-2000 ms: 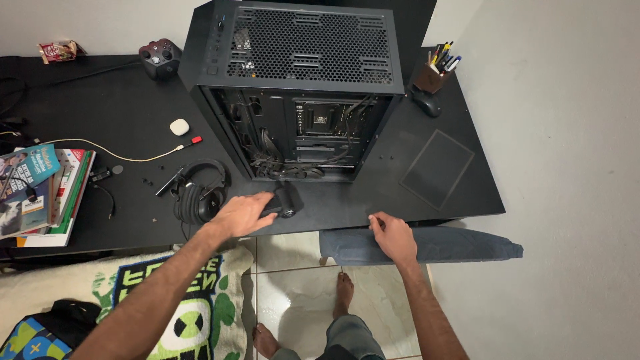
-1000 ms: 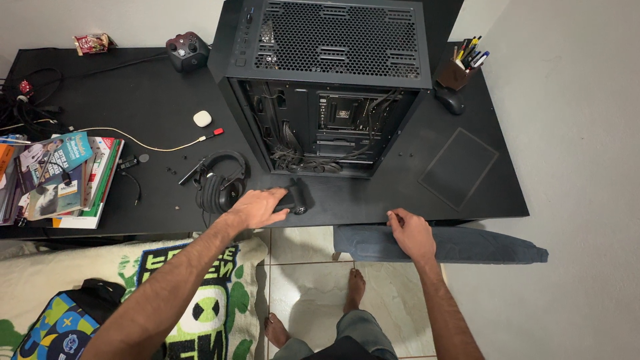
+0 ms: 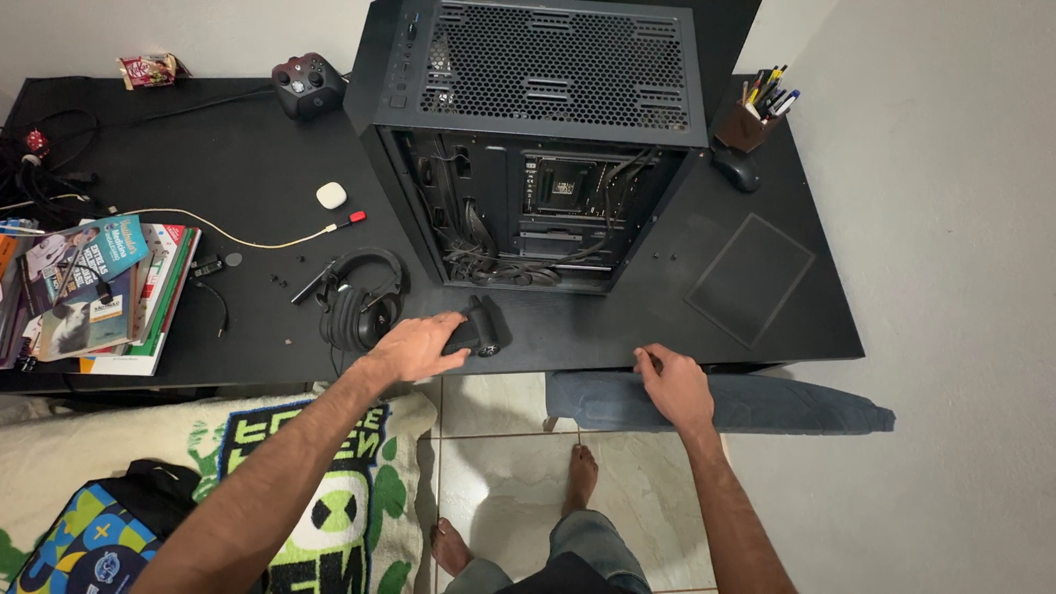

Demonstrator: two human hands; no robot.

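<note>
My left hand [image 3: 418, 346] rests on a black handheld device, perhaps a cordless screwdriver [image 3: 483, 327], near the desk's front edge; its fingers cover part of it. Over the front edge, by the blue-grey chair back, my right hand [image 3: 675, 386] is curled, and whether something small is between its fingertips cannot be told. Behind both hands stands a black computer case [image 3: 540, 132] with its side uncovered, showing bundled cables [image 3: 495, 266] and the back of a motherboard tray. Black over-ear headphones [image 3: 361, 309] lie just left of my left hand.
Small screws [image 3: 667, 256] lie right of the case, near a dark rectangular panel [image 3: 751, 280], a mouse [image 3: 737, 169] and a pen holder [image 3: 747, 124]. On the left are stacked books [image 3: 99, 289], a white cable [image 3: 247, 245] and a game controller [image 3: 307, 85]. A padded chair [image 3: 742, 402] stands at the front edge.
</note>
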